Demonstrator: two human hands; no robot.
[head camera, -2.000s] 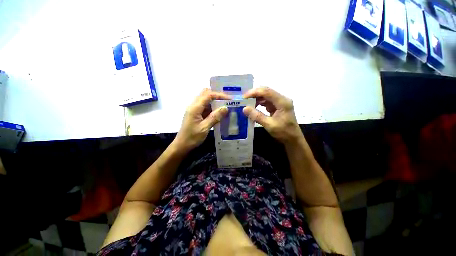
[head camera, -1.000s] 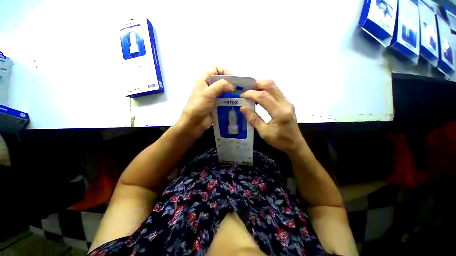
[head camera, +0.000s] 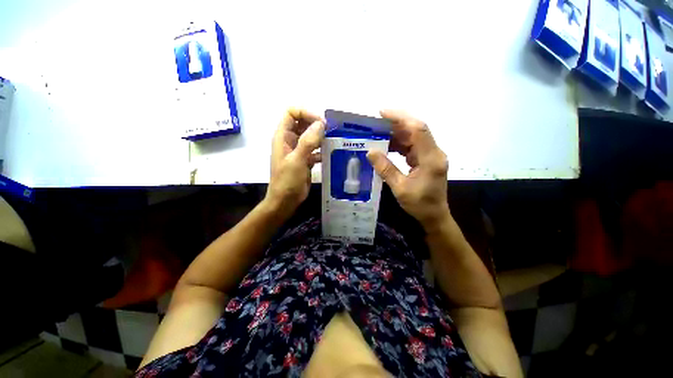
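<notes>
A white-and-blue retail box (head camera: 351, 214) is held upright at the table's front edge, its lower end by my clothing. A pale device shape shows in its dark-blue square. The header flap (head camera: 357, 122) stands up at its top end, with a blue strip below it. My right hand (head camera: 419, 167) grips the box's right side, thumb on the face near the blue square. My left hand (head camera: 297, 159) is at the upper left side, its thumb and fingers by the top corner; whether it presses on the box is hard to tell.
A closed box (head camera: 204, 88) lies on the white table (head camera: 384, 55) at the left. Several boxes (head camera: 599, 46) overlap at the far right, partly cut off. Part of another box (head camera: 15, 189) shows at the left edge, beside a person's arm (head camera: 13, 225).
The box has shifted slightly right, and the header and blue strip show more openly. My left hand has drawn back to the left from the top. My right fingers have moved to the right side.
</notes>
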